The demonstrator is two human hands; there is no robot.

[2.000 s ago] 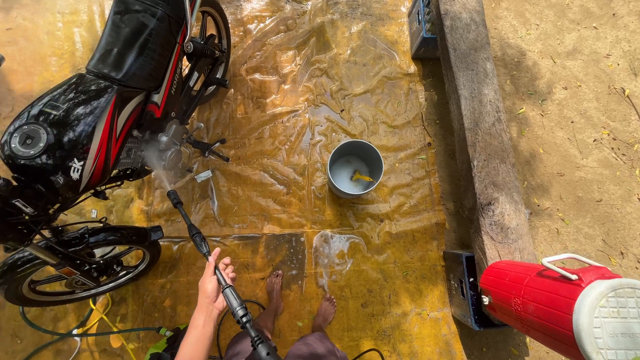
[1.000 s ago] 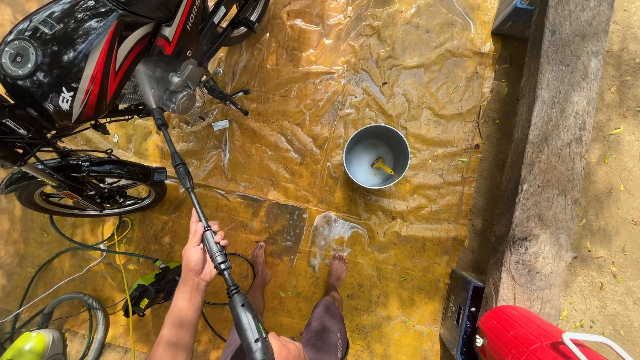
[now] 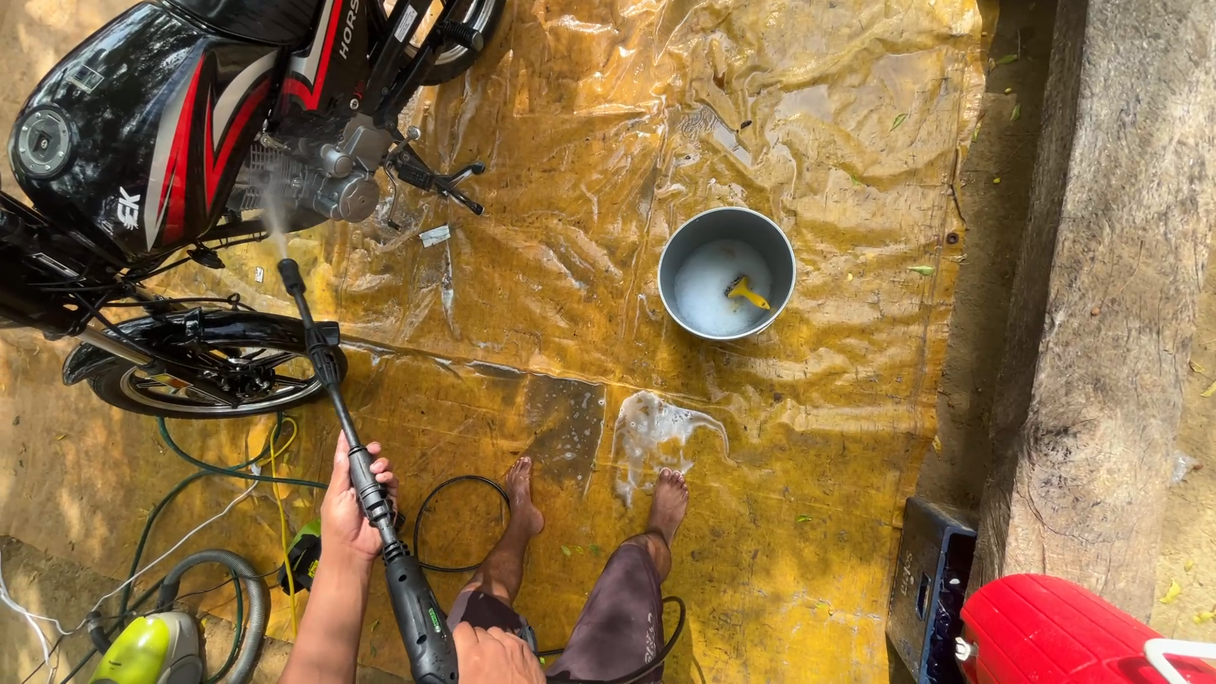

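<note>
My left hand [image 3: 356, 499] is closed around the lance of a black pressure washer gun [image 3: 413, 598], at lower left. At the bottom edge my right hand [image 3: 494, 654] is on the gun's rear end; its grip is partly cut off by the frame. Water sprays from the nozzle [image 3: 290, 275] onto the engine [image 3: 332, 180] of a black and red motorcycle [image 3: 142, 142]. A grey bucket [image 3: 727, 217] with foamy water and a yellow-handled brush [image 3: 749, 293] stands to the right on a wet yellow-brown tarp [image 3: 807, 399].
A green hose [image 3: 152, 513], a yellow cord [image 3: 282, 532] and a lime-green machine with a grey hose [image 3: 147, 651] lie at lower left. A thick wooden beam [image 3: 1102, 332] runs down the right side, near a dark crate [image 3: 926, 579] and a red cooler [image 3: 1054, 632].
The spray has stayed on the engine area while my hands keep hold of the gun. My right hand shows more than two seconds ago. The view has shifted.
</note>
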